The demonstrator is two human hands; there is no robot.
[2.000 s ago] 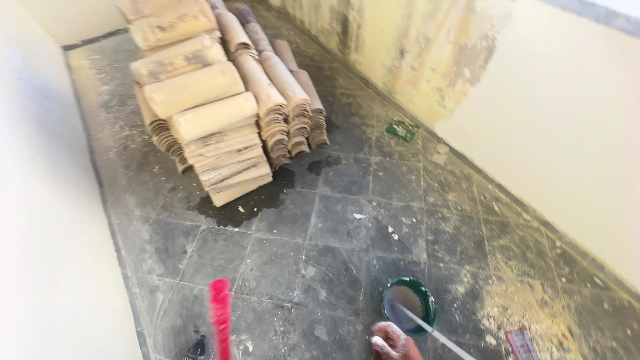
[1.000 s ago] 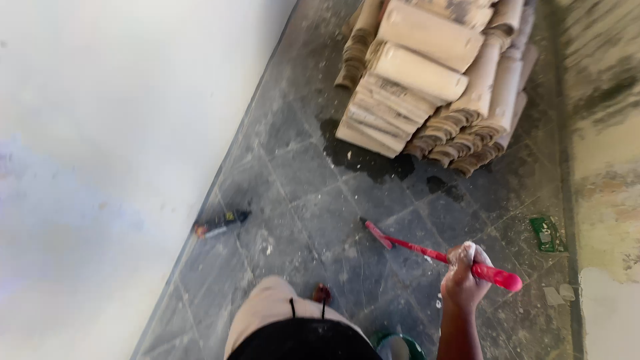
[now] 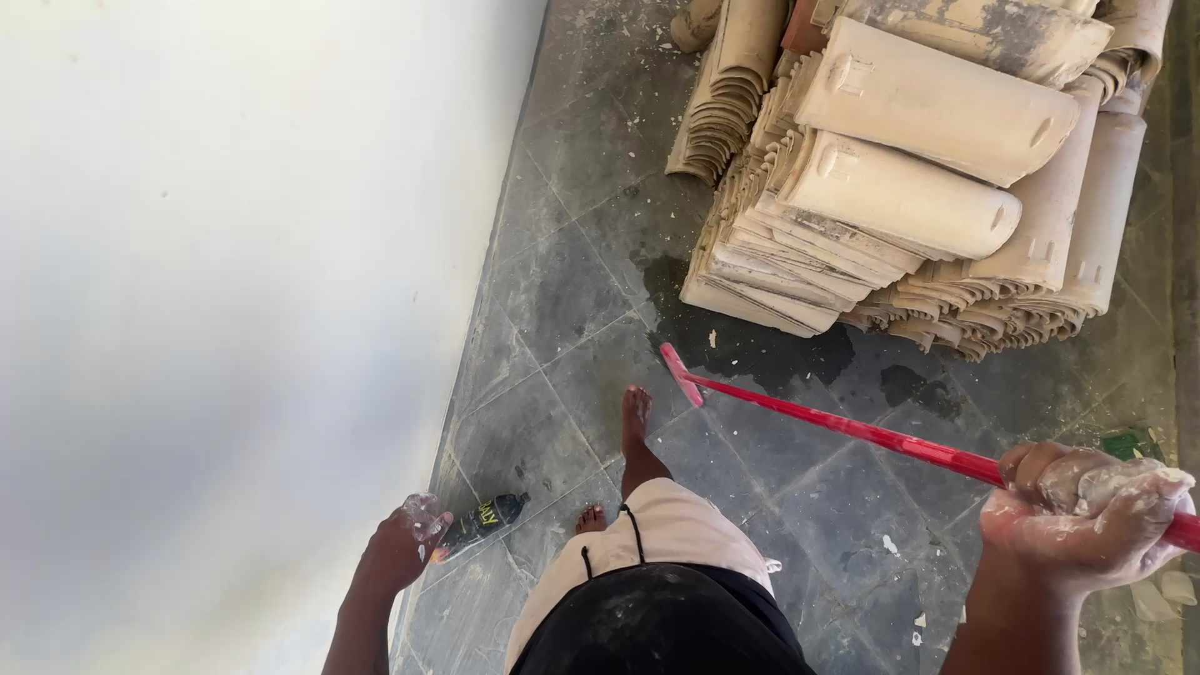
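My right hand (image 3: 1083, 516), smeared with white paste, is closed around the red pole (image 3: 844, 427) at the right. The pole slants down to a narrow red T-shaped head (image 3: 682, 375) at the floor, just beside my front foot. My left hand (image 3: 412, 539), also marked with white, is low beside the white wall. It overlaps the near end of a black plastic package (image 3: 483, 525) with yellow lettering; whether they touch, and how the fingers are closed, cannot be told.
Stacked clay roof tiles (image 3: 900, 178) fill the upper right. A dark wet patch (image 3: 769, 352) spreads on the grey tiled floor (image 3: 562, 394) beside them. The white wall (image 3: 234, 281) borders the left. A green packet (image 3: 1132, 443) and pale fragments (image 3: 1153, 600) lie at right.
The view has swung since the oldest frame. My left hand has come into view by the black package, and one foot has stepped forward. My right hand, earlier by the bucket, now grips the red pole.
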